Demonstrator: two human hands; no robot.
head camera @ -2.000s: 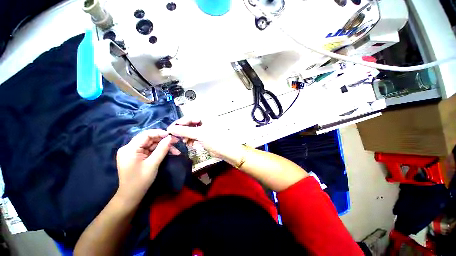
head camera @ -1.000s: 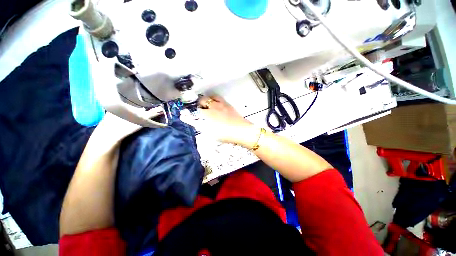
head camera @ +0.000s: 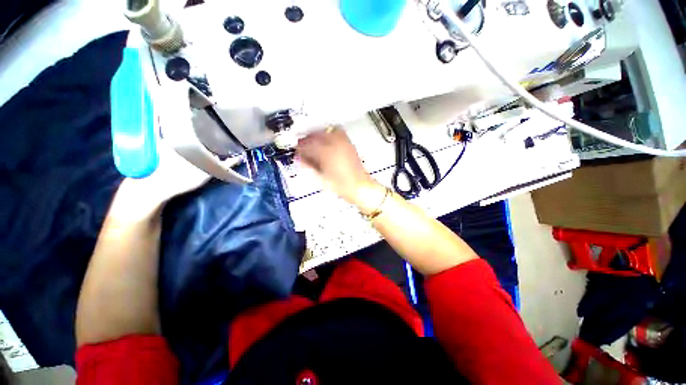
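Note:
Dark navy cloth lies under the head of the white sewing machine and hangs over the table's front edge toward my lap. The presser foot and needle area sits on the cloth's upper end. My left hand is on the cloth left of the needle, its fingers partly hidden behind the machine head. My right hand is just right of the needle, blurred, fingers bent near the presser foot; whether it holds anything cannot be told.
Black shears lie on the white table right of my right hand. A white cable crosses the machine. A blue-rimmed bin stands below the table. A cardboard box and red stool are at right.
From two seconds ago, both hands have left the cloth edge near my lap and moved up beside the needle. Since one second ago, my right hand has shifted slightly and the view has moved a little.

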